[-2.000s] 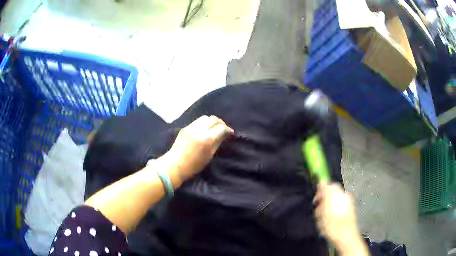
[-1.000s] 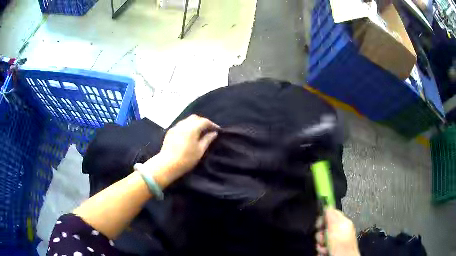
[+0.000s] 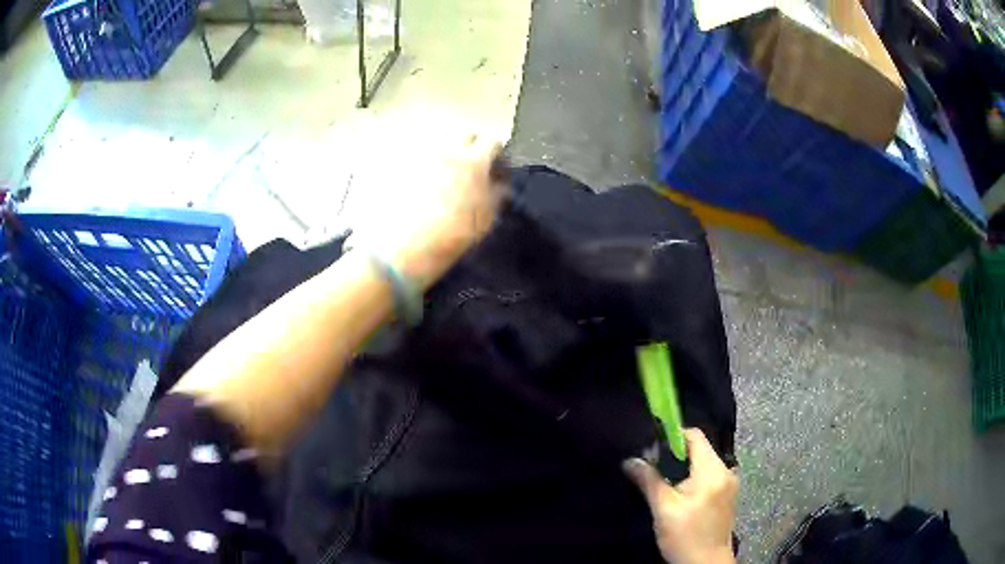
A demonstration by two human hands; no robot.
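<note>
A dark garment (image 3: 474,441) with thin pale stitching lies draped in front of me and hides what is under it. My left hand (image 3: 441,198), blurred, grips a bunched part of the garment at its far edge and lifts it. My right hand (image 3: 692,496) holds the rubber mallet (image 3: 659,386) by its green and black handle at the right side of the garment. The mallet's dark head is blurred against the cloth.
A blue plastic crate (image 3: 132,218) with white cloth (image 3: 123,424) is at left. A dark garment pile (image 3: 871,538) lies on the floor at lower right. Blue crates (image 3: 760,165) with an open cardboard box (image 3: 827,83) stand at upper right, a green crate (image 3: 986,342) at the right edge.
My left hand has moved up and away from me, pulling the cloth up with it, and the folds have shifted. My right hand and the mallet have moved slightly left.
</note>
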